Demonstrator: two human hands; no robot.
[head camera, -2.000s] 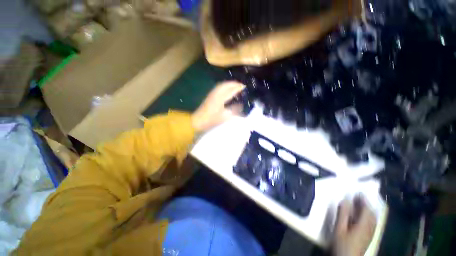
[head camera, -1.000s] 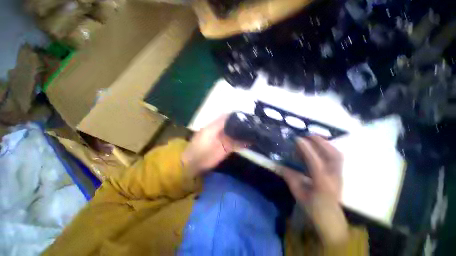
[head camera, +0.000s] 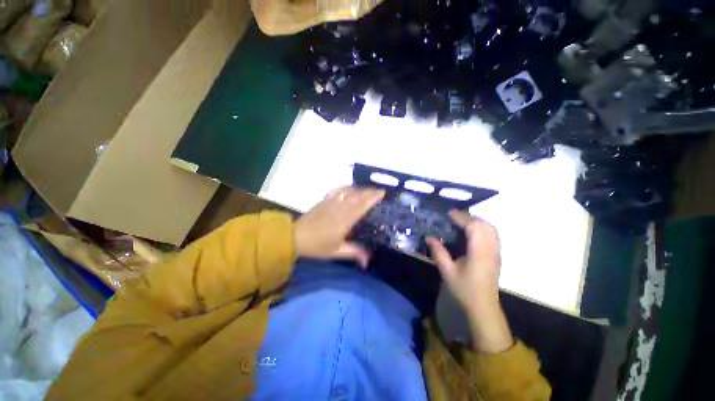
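Note:
A black panel frame (head camera: 480, 196) lies on the white work sheet (head camera: 541, 243), with three round openings in its far row showing white. Its nearer part is filled with black, shiny pieces (head camera: 408, 223); their detail is blurred. My left hand (head camera: 333, 225) holds the left end, fingers on top and thumb at the near edge. My right hand (head camera: 474, 262) holds the right end, with thumb and fingers on the near right corner. The frame's near edge is at the sheet's front edge; I cannot tell whether it is lifted.
A big heap of black socket modules (head camera: 439, 63) lies behind the sheet, with a pale-edged square faceplate (head camera: 518, 92) in it. An open carton (head camera: 141, 157) stands left, a blue crate with whitish wrap (head camera: 47, 313) lower left. A kraft sack (head camera: 310, 14) is at the top, a worn-edged green conveyor (head camera: 682, 313) right.
Both hands still hold the panel; the dark piece that stood up at my left hand now lies flatter. The view has shifted, so the sack and carton sit further left and higher.

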